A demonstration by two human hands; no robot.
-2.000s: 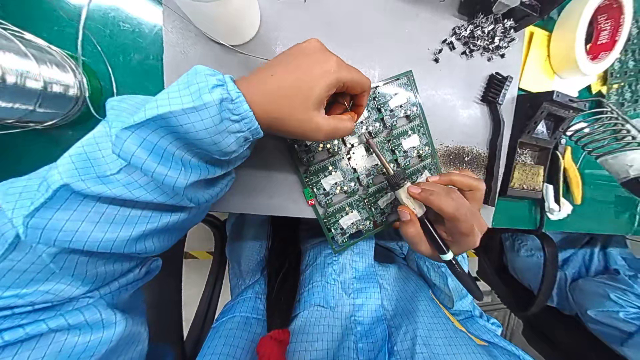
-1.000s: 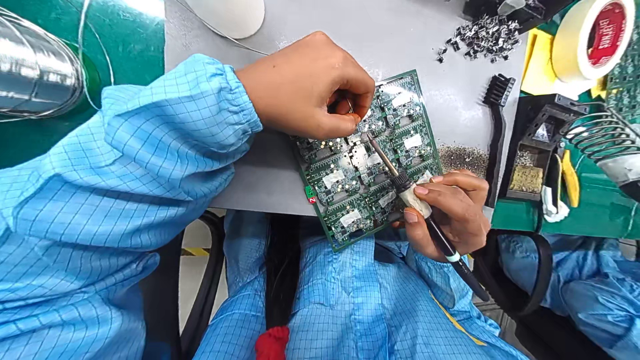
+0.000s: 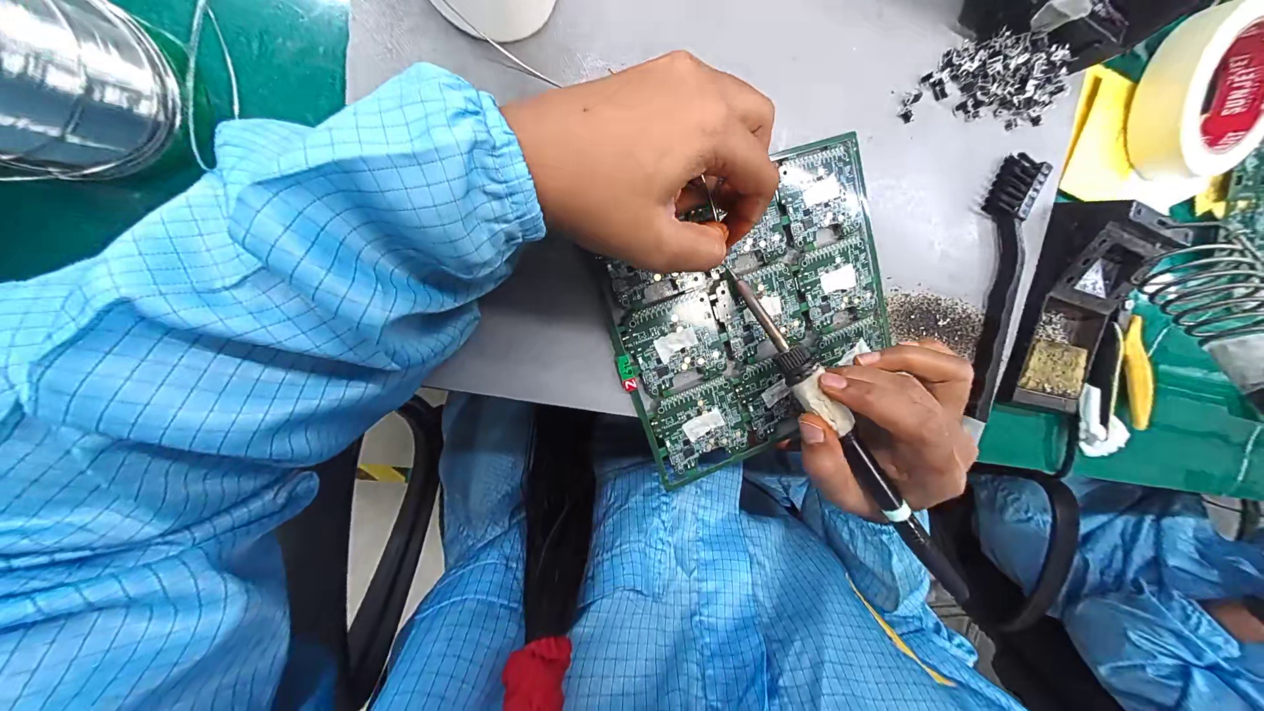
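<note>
My left hand (image 3: 657, 163) is over the upper left part of a green panel of circuit boards (image 3: 691, 346), its thumb and forefinger pinching a thin wire that looks like solder (image 3: 711, 197). In my right hand (image 3: 894, 425) is a soldering iron (image 3: 825, 400), held like a pen, its tip pointing up and left to just below my left fingertips. Whether the tip touches the board cannot be told. White pads or stickers dot the panel, which lies tilted and reaches past the near edge of the grey work surface.
Small black-and-silver components (image 3: 997, 79) lie in a heap at the upper right. Down the right side are a black brush (image 3: 1005, 247), a roll of tape (image 3: 1185, 89), a soldering iron stand (image 3: 1071, 326) and yellow-handled tool (image 3: 1139, 375). A wire spool (image 3: 84, 89) stands upper left. A co-worker's blue-clad legs (image 3: 1136, 583) are lower right.
</note>
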